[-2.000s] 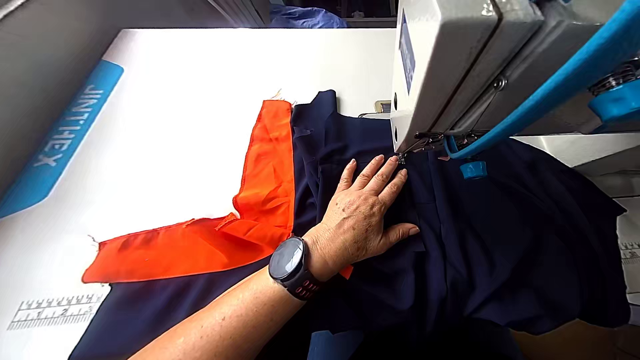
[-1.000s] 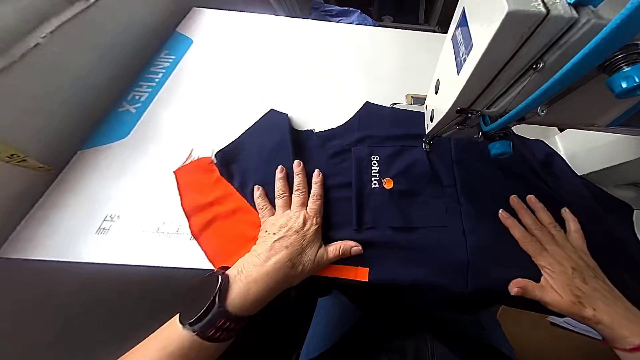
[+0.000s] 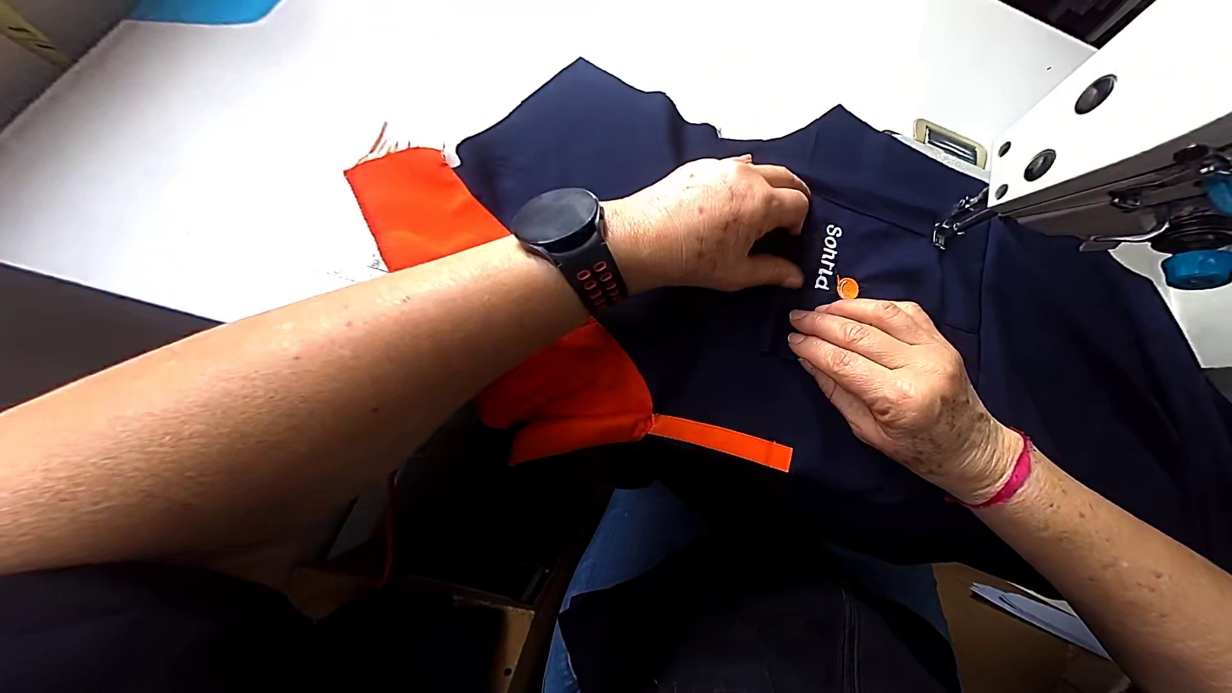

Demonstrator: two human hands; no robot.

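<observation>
A navy garment piece point(image 3: 597, 144) with orange fabric panels point(image 3: 423, 207) and a narrow orange strip point(image 3: 722, 443) lies across the white sewing table and its front edge. My left hand point(image 3: 717, 226), with a black watch at the wrist, rests with bent fingers on the navy cloth, left of the embroidered patch point(image 3: 837, 265). Just below the embroidery, my right hand point(image 3: 881, 371) touches the same cloth with its fingers together. Whether either hand pinches the fabric cannot be told. The presser foot point(image 3: 958, 219) of the sewing machine is right of the embroidery, over the cloth.
The sewing machine head point(image 3: 1107, 125) reaches in from the upper right, with a blue knob point(image 3: 1196, 269) beneath. Loose threads hang at the orange panel's edge on the white tabletop point(image 3: 241, 125). Below the table are a wooden part point(image 3: 515, 640) and papers point(image 3: 1044, 616).
My left hand has moved from the orange panel's edge to beside the embroidery. My right hand, out of view two seconds ago, has come in from the right to the embroidery's lower edge. The view is closer.
</observation>
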